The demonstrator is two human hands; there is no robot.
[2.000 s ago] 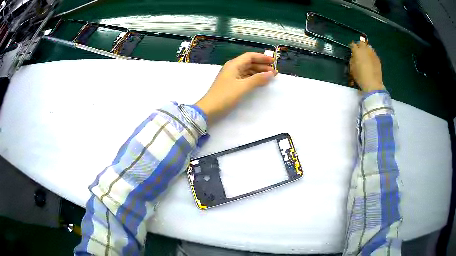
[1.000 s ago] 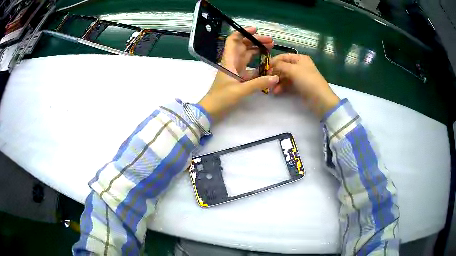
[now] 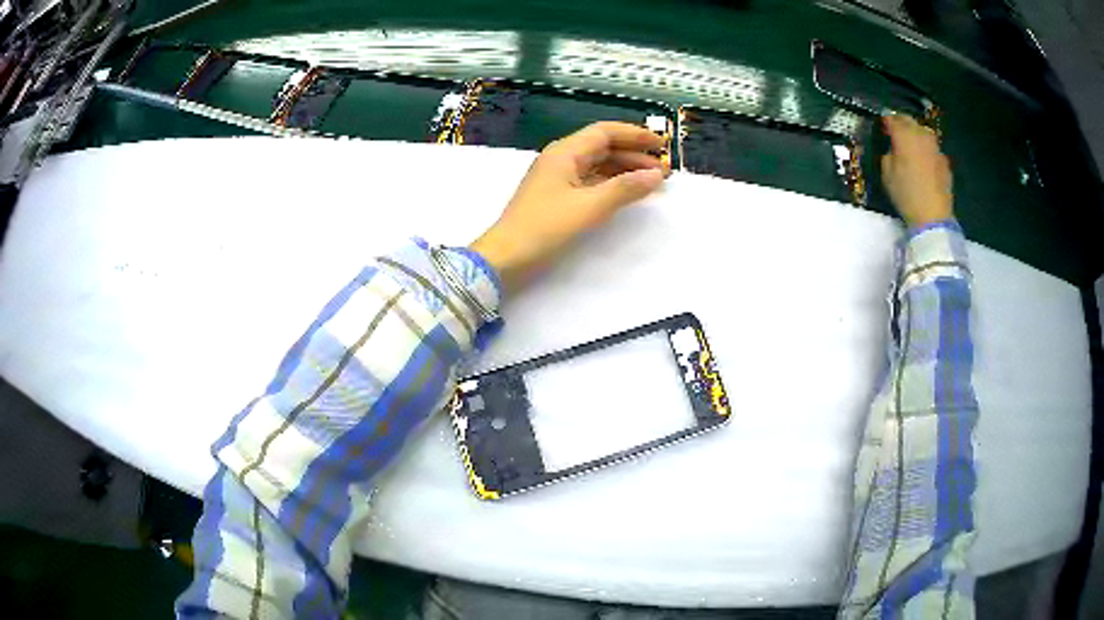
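A black middle frame with a large window and yellow-orange patches lies tilted on the white foam sheet. My left hand is at the belt's near edge, thumb and fingers slightly apart, fingertips at the right end of a frame in the row. Whether it grips that frame is unclear. My right hand is at the upper right, its fingertips by the right end of a separate frame farther across the belt. Its grip cannot be made out.
The row of frames lies end to end along the near edge of the dark green belt. One more frame lies between my hands. A pale guide rail runs at the left. My plaid sleeves flank the frame on the sheet.
One second ago both hands held a raised, tilted frame. Now no frame is raised; my right hand has moved away to the upper right and my left hand is low at the row. The frame on the sheet stays put.
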